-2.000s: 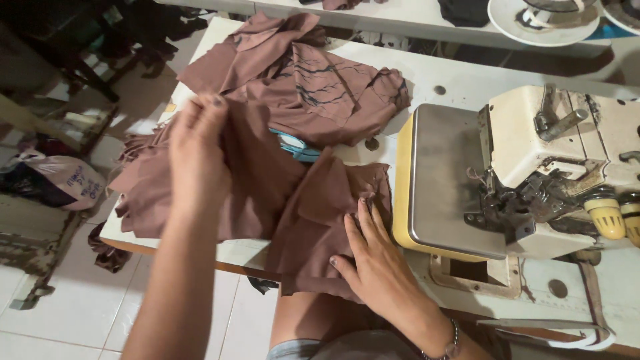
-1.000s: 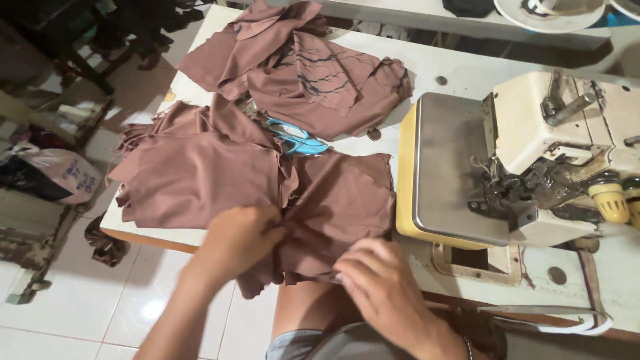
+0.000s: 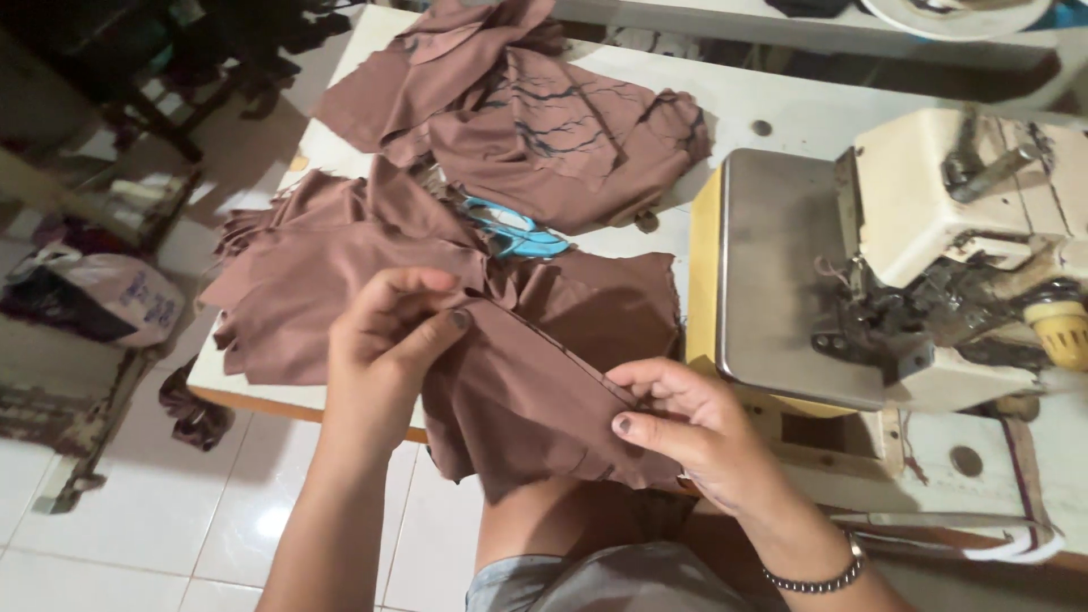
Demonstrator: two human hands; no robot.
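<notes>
A brown fabric piece (image 3: 544, 391) is stretched between my two hands over the table's front edge, its upper edge lifted. My left hand (image 3: 399, 340) pinches one corner between thumb and fingers. The other end of that edge is pinched by my right hand (image 3: 680, 416), which wears a beaded bracelet. Behind it another brown piece (image 3: 603, 297) lies on the table. A pile of brown fabric (image 3: 314, 272) lies at the left, and brown pieces with dark branch-like prints (image 3: 561, 127) lie farther back. Light-blue scissor handles (image 3: 518, 229) show between the piles; the blades are hidden.
An overlock sewing machine (image 3: 935, 195) with a metal plate (image 3: 782, 280) and yellow side stands at the right of the white table (image 3: 816, 102). A plastic bag (image 3: 127, 293) is at the far left. Dark fabric (image 3: 194, 408) lies low beside the table.
The brown piece lay flat under my hands one second ago; its edge is now lifted between them. Two seconds ago my left hand was raised over the left pile.
</notes>
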